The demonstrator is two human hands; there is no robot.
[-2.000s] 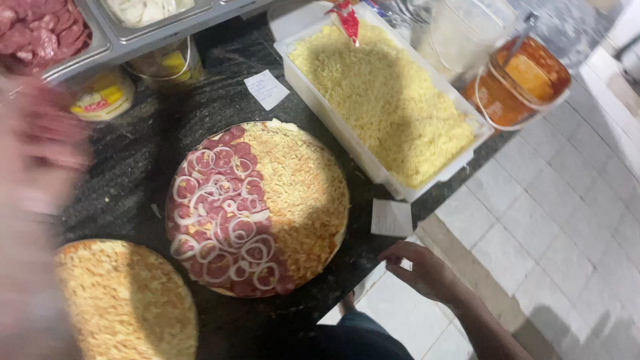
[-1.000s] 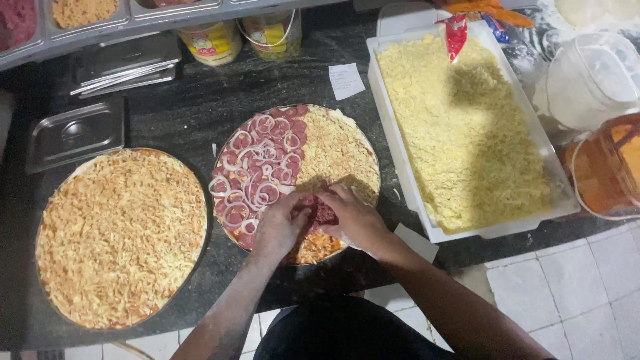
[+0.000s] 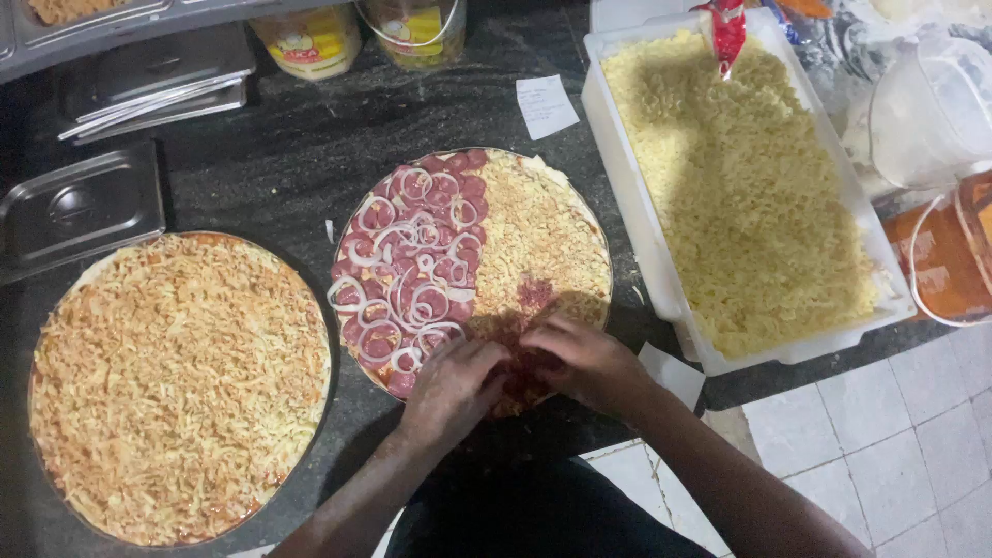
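Both hands are over the near edge of a pizza (image 3: pixel 542 225) whose left half bears sliced sausage and onion rings (image 3: pixel 418 271) and whose right half is topped with shredded cheese. My left hand (image 3: pixel 457 387) has its fingers bent around a dark red crumbled topping, perhaps meat (image 3: pixel 535 364). Facing it, my right hand (image 3: pixel 585 360) holds some of the same topping. A small patch of this red topping (image 3: pixel 535 292) lies on the cheese just beyond the fingertips. To the left is a second pizza (image 3: pixel 182 387), covered in shredded cheese.
A white plastic tub of grated cheese (image 3: pixel 632 178) stands right of the pizza, a red packet (image 3: pixel 727 39) at its far end. Paper slips (image 3: pixel 546 107) lie on the dark stone counter (image 3: pixel 434 105). Steel lids (image 3: pixel 85 201) are at left, labelled tubs (image 3: pixel 310 46) behind, an orange-filled bucket (image 3: pixel 942 248) at right.
Two seconds ago my right hand was off the counter's edge and the other blurred at far left; both then came together over the pizza. Red topping now shows on the cheese. The view has shifted.
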